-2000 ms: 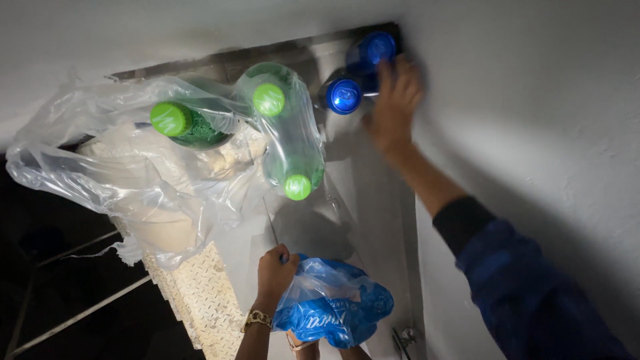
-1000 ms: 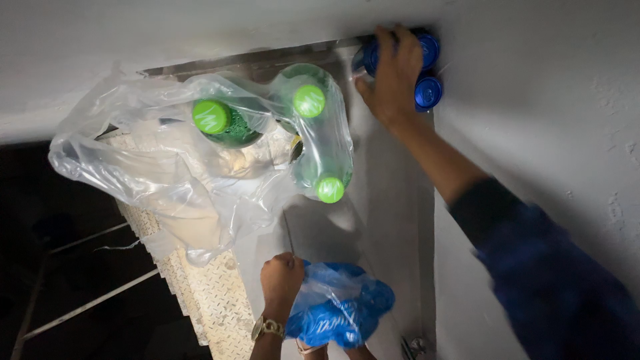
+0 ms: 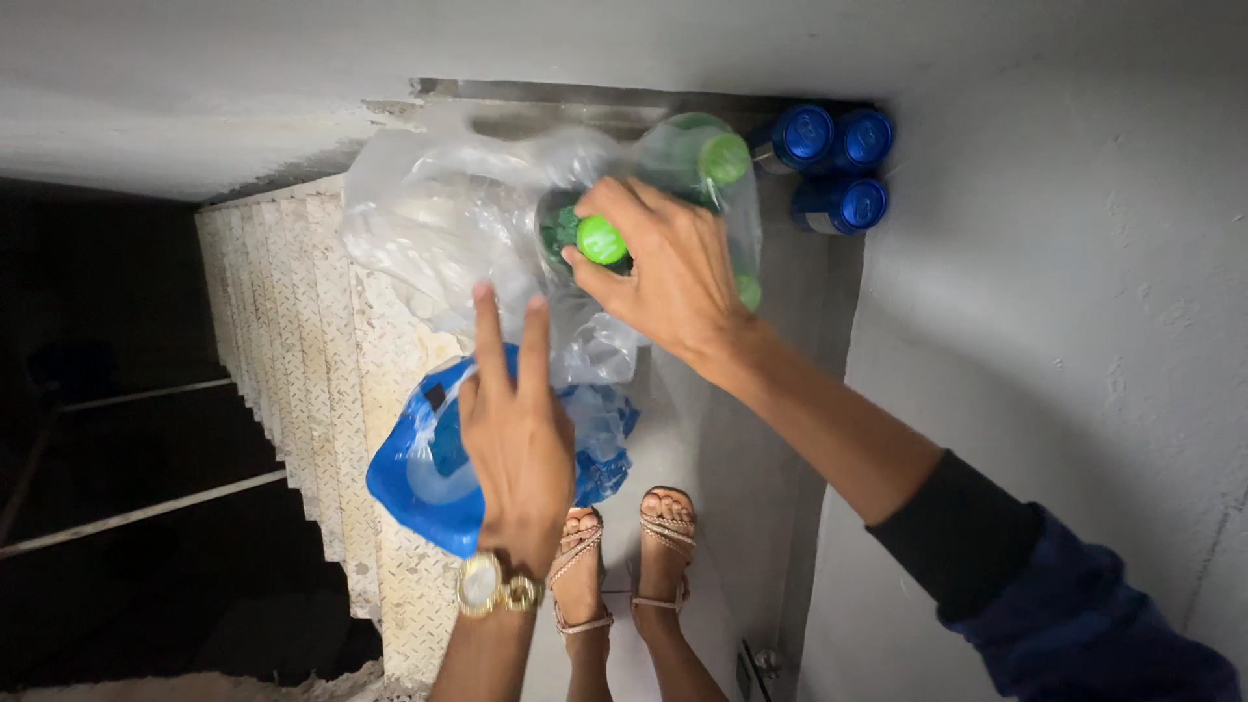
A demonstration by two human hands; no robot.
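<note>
My right hand has its thumb and fingers around the light-green cap of a dark green plastic bottle. Clear plastic wrap lies around that bottle and over other green-capped bottles behind and beside my hand. My left hand, with a gold watch at the wrist, is held above a blue plastic package, its fingers spread and pointing at the wrap; nothing shows in its grasp. Blue cans stand together in the corner, right of the bottles.
Grey walls meet behind the cans. Textured metal stairs run down at the left, beside a dark opening with pale bars. My sandalled feet stand on the grey floor below my hands. A small metal fitting sits low at the right wall.
My right hand has moved left from the cans in the corner to the bottle cap. My left hand has let go of the blue package, which now lies farther left, near the stairs.
</note>
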